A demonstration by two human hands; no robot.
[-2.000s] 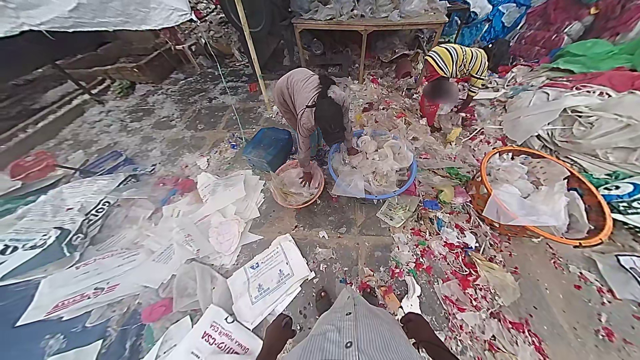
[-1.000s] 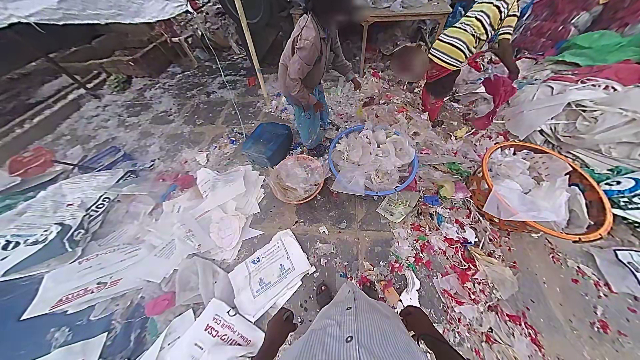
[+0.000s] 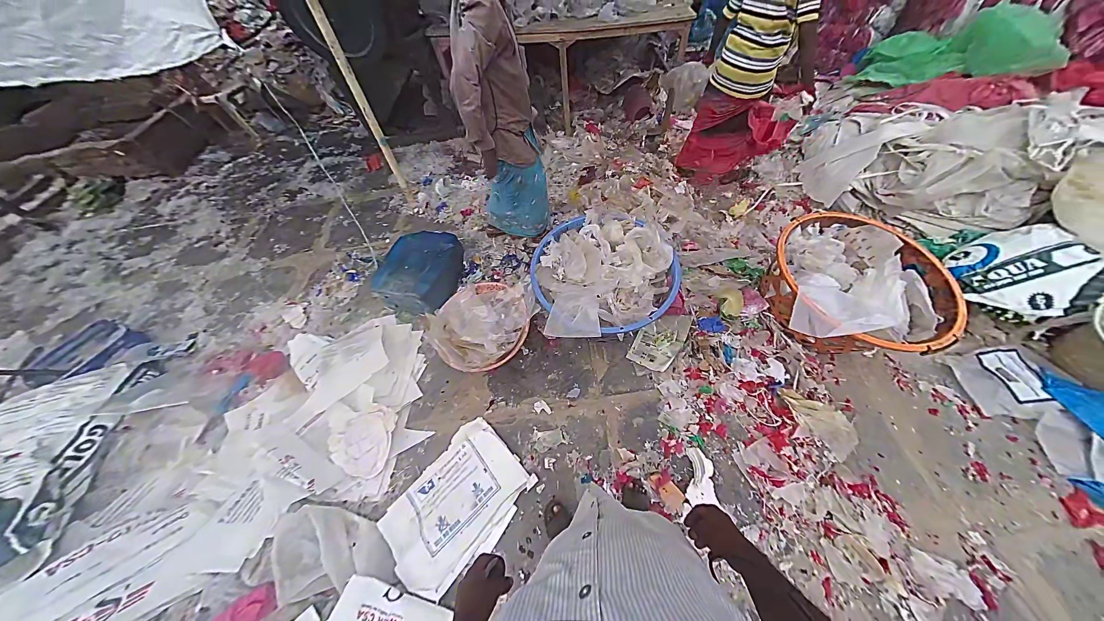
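Observation:
My left hand (image 3: pixel 483 588) hangs low at my side with its fingers curled, close to a stack of white printed woven sacks (image 3: pixel 457 500); whether it holds anything does not show. My right hand (image 3: pixel 714 528) is curled too, at the other side of my striped shirt, just below a white strip-like piece (image 3: pixel 700 477); I cannot tell if it grips that piece. Ahead on the ground are a blue-rimmed basket (image 3: pixel 678 285) and a smaller orange-rimmed basin (image 3: pixel 509 355), both with clear plastic film. An orange basket (image 3: pixel 956 332) with plastic sheets sits to the right.
A blue jerrycan (image 3: pixel 420 272) lies beside the basin. Two people stand ahead, near a wooden table (image 3: pixel 604 30). A pole (image 3: pixel 358 90) leans at the left. Red and white plastic scraps (image 3: pixel 768 431) litter the paving; sacks (image 3: pixel 931 164) are heaped at the right.
The person in the brown top, bent over the basin at first, has straightened and now stands behind the baskets. The person in the striped top has also risen from a stoop. My hands stay low.

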